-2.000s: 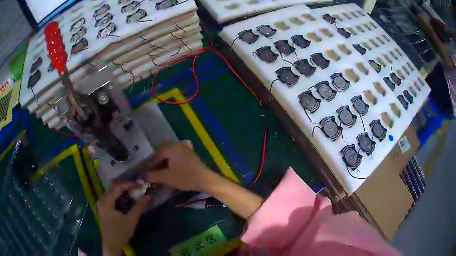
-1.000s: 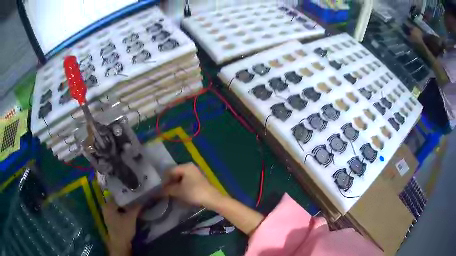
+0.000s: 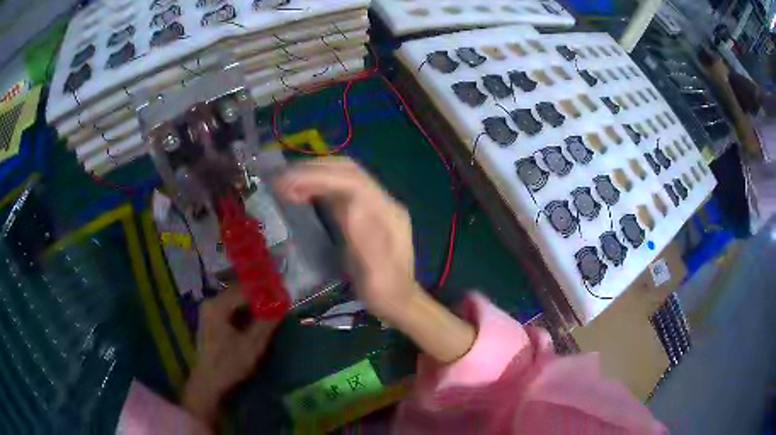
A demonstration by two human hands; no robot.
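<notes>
The red toggle clamp handle [image 3: 249,255] is lowered and points toward me. The silver test fixture [image 3: 200,127] stands on a grey plate [image 3: 306,255]. My left hand [image 3: 228,344] is at the near end of the handle, fingers bent under and beside its tip; its grip is partly hidden by the handle. My right hand [image 3: 366,225] is blurred, fingers apart, right of the handle, with nothing seen in it. No part under the clamp can be made out. Test leads [image 3: 336,316] lie beside the plate.
A stack of foam trays [image 3: 302,51] stands behind the fixture. A foam tray of round parts [image 3: 553,200] lies at right over a cardboard box [image 3: 625,340]. Clear blister tray [image 3: 51,314] at left. Red cable [image 3: 453,221] loops on the mat. Green label [image 3: 333,395] in front.
The red handle has swung from upright down toward me. My right hand has lifted off the plate area and opened. My left hand has moved to the lowered handle's tip. The view has shifted.
</notes>
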